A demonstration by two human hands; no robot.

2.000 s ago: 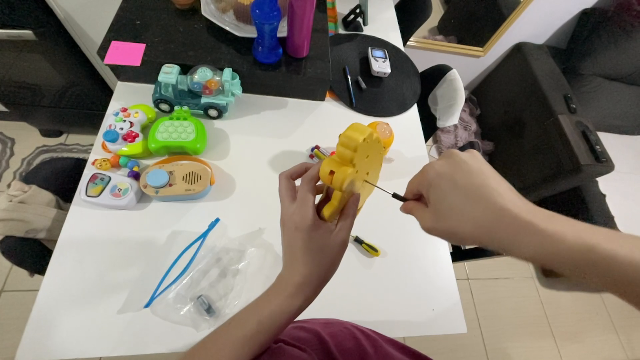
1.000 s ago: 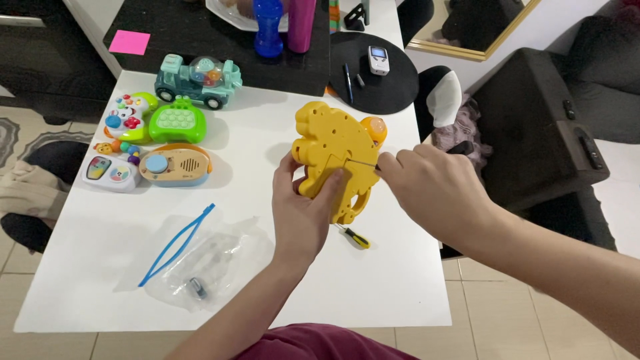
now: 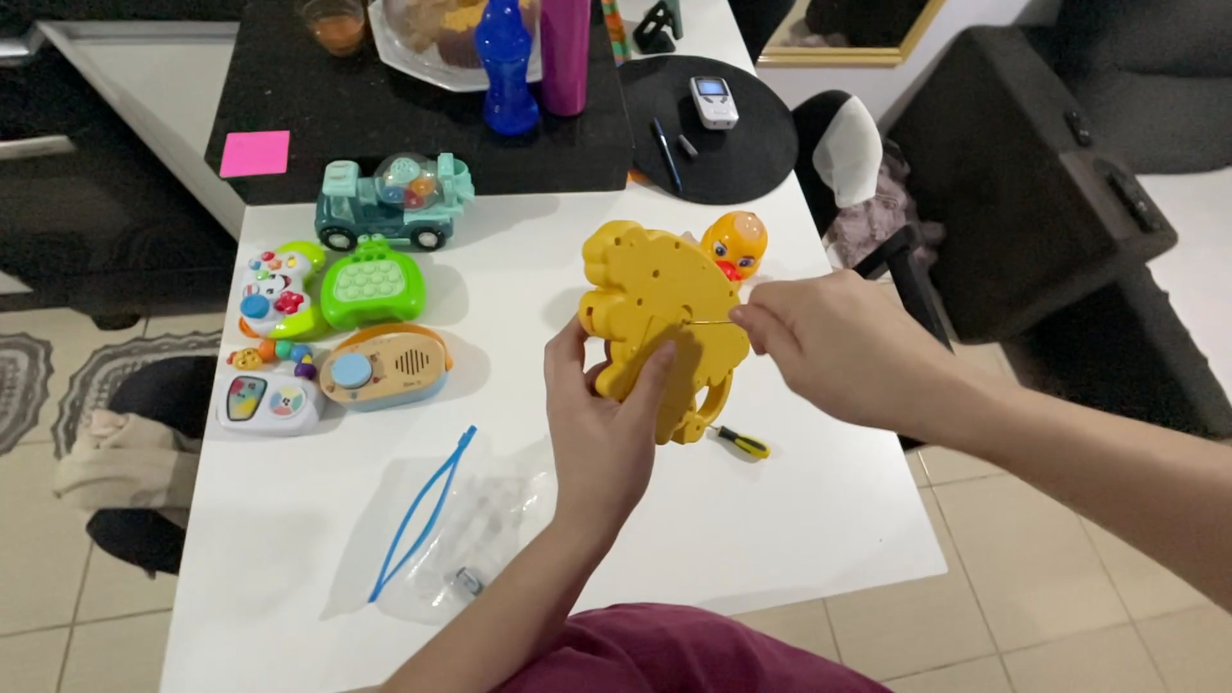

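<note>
My left hand (image 3: 611, 419) grips a yellow plastic toy (image 3: 664, 298) by its lower left side and holds it up above the white table, its back with several screw holes facing me. My right hand (image 3: 818, 342) is closed on a screwdriver (image 3: 710, 321); its thin shaft reaches left to the toy's back, near the edge of a panel, and its handle is hidden in my fingers. Below the toy, a small yellow and black screwdriver (image 3: 744, 443) lies on the table. An orange toy with a face (image 3: 735, 241) is just behind the yellow one.
At the left are a teal toy truck (image 3: 385, 207), a green pop-it toy (image 3: 373, 289), a wooden-look toy radio (image 3: 387, 368) and a white toy (image 3: 274, 402). A clear zip bag (image 3: 433, 549) lies near the front. A blue bottle (image 3: 506, 72) stands on the black counter.
The yellow toy has turned from edge-on to show its broad back, still in my left hand. The screwdriver's shaft, angled in the earliest frame, is now nearly level.
</note>
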